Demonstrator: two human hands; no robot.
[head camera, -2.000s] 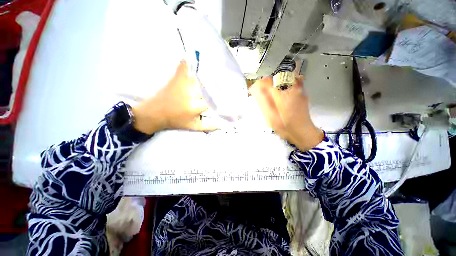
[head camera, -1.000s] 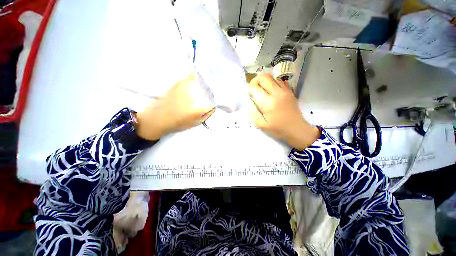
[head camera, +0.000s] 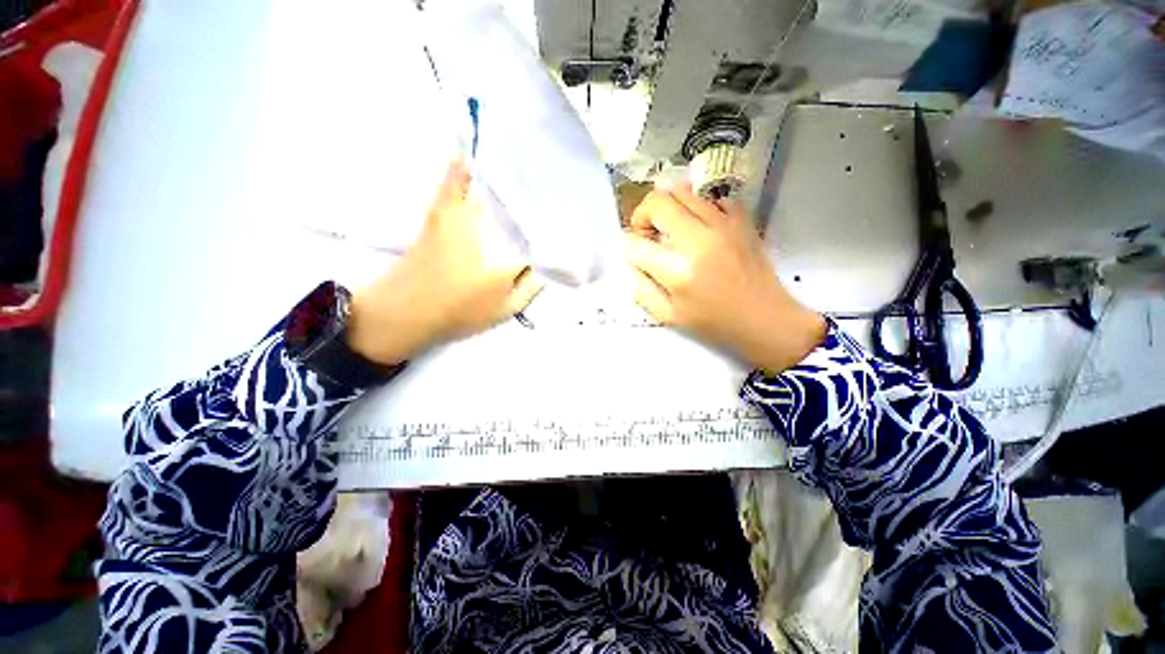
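A white fabric piece (head camera: 543, 192) lies on the white table left of the needle area, its edges washed out. My left hand (head camera: 447, 271) is on its left edge, thumb up along the cloth and fingers curled; a small dark tip shows below the fingers. My right hand (head camera: 700, 262) is at the fabric's right side, just below the pale ridged knob of the sewing machine (head camera: 718, 166), fingers bent. What its fingertips touch is hidden or washed out. A small blue mark (head camera: 474, 115) shows on the cloth's left part.
Black shears (head camera: 930, 275) lie right of my right hand. A printed ruler (head camera: 537, 441) runs along the front table edge. A red basket rim (head camera: 84, 166) stands at the left. Papers (head camera: 1086, 70) lie top right. A dark metal mechanism (head camera: 1067, 272) with a pale strap is far right.
The view has shifted slightly, so the machine sits further up and left. My left thumb has stretched upward along the cloth. My right hand's fingers are more bent beside the knob.
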